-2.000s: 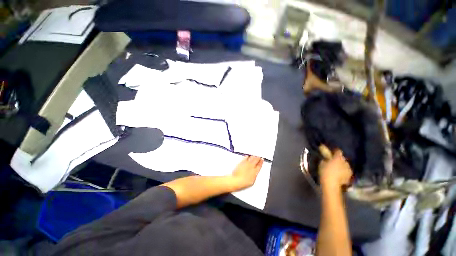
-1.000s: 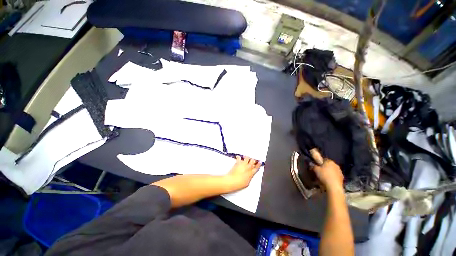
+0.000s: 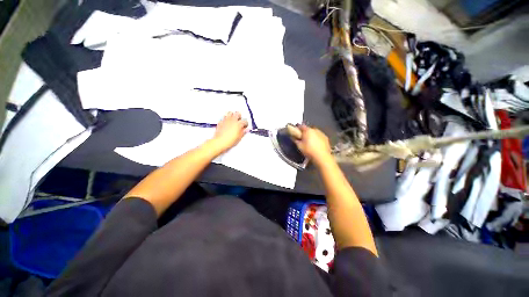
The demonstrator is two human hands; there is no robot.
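The large white garment panel (image 3: 185, 69) lies flat on the dark table, with a curved notch at its left. A long dark seam (image 3: 188, 122) runs lengthwise on it, beside a dark L-shaped line (image 3: 220, 91). My left hand (image 3: 231, 130) rests palm down on the panel over the seam, its fingers near the foot of the L-shaped line. My right hand (image 3: 311, 142) grips the light handle of the steam iron (image 3: 288, 148). The iron sits at the panel's right edge, its tip on the seam close to my left fingers.
White pieces with dark strips (image 3: 49, 136) hang over the left edge. A black cloth bundle (image 3: 377, 96) lies right of the panel. The wrapped hose (image 3: 452, 139) crosses from the right. A blue basket (image 3: 296, 220) stands below. Black-and-white cut pieces (image 3: 452, 185) are heaped at the right.
The iron has moved left with my right hand, from beside the black bundle onto the panel's right edge. My left hand has slid left along the seam. The view has shifted down and right.
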